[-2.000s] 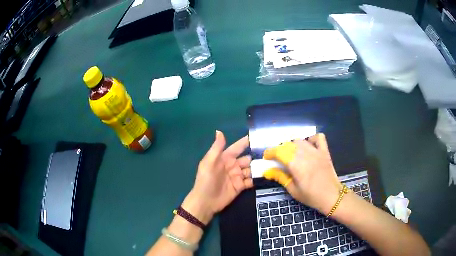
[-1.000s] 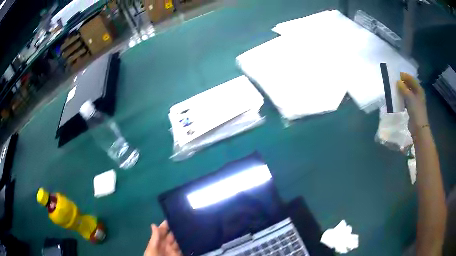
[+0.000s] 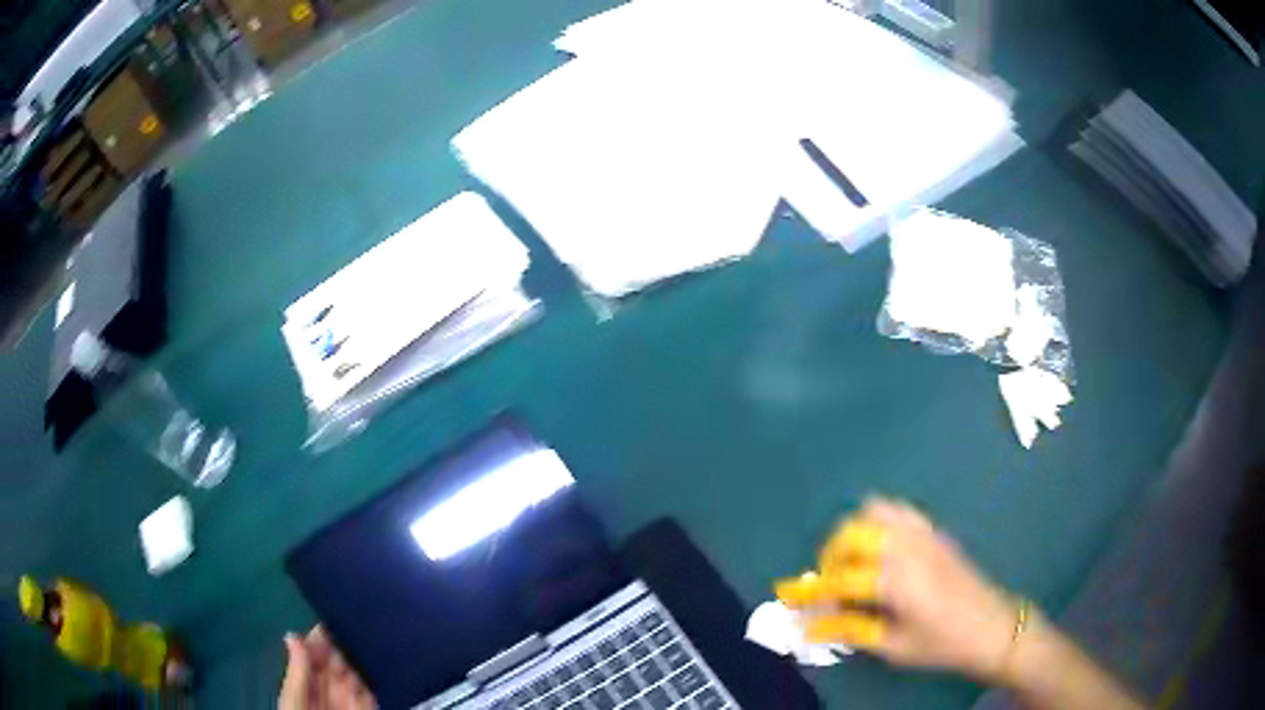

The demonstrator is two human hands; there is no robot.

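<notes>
An open laptop [image 3: 458,583] stands at the lower middle, its black screen showing a bright light reflection and its keyboard cut off by the bottom edge. A black foam pad [image 3: 708,610] shows beside it. My left hand [image 3: 326,677] is at the lid's left edge, partly cut off; its grip is unclear. My right hand [image 3: 909,590], blurred and with yellow finger cots, is right of the laptop, its fingers bent at a crumpled white wipe [image 3: 788,631]. I cannot tell if it grips the wipe.
A card stack [image 3: 409,305] and large white bags [image 3: 638,180] with a black strip [image 3: 834,172] lie beyond. A wipes pack [image 3: 954,278] and grey sheets [image 3: 1165,180] are right. A clear bottle [image 3: 174,430], folded wipe [image 3: 167,535], yellow bottle [image 3: 104,641] and dark laptops [image 3: 111,291] are left.
The view has turned right. My right hand left the screen, reached to the wipes pack at the far right, and has come back to the crumpled wipe. The black strip lies at a different angle.
</notes>
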